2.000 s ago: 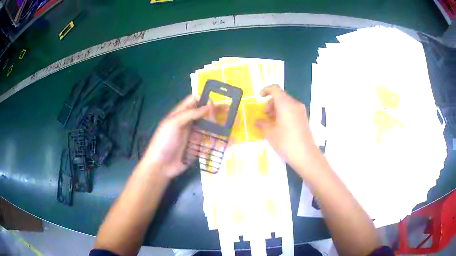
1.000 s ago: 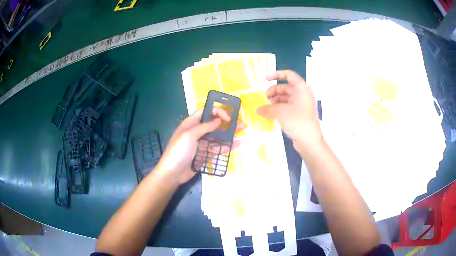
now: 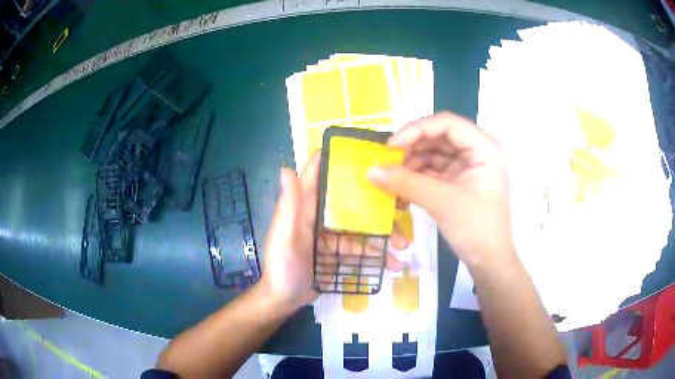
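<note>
My left hand (image 3: 290, 240) holds a black front housing (image 3: 348, 264) upright over the sheet stack, window end away from me. A yellow die-cut adhesive sticker (image 3: 354, 185) covers the window end of the housing. My right hand (image 3: 451, 178) pinches the sticker's upper right edge between thumb and fingers. The fanned stack of white adhesive sheets (image 3: 323, 95) with yellow rectangles lies beneath both hands. The stack's near end shows dark cut-out holes.
A loose pile of black housings (image 3: 137, 174) lies at the left. A single housing (image 3: 231, 229) lies beside my left hand. A wide fanned stack of used backing sheets (image 3: 614, 244) is at the right. A yellow frame (image 3: 61, 40) is at the far left. A red stool (image 3: 629, 337) stands at lower right.
My right hand has brought a yellow sticker onto the housing's window end. The housing in my left hand now appears larger, and the view has shifted slightly.
</note>
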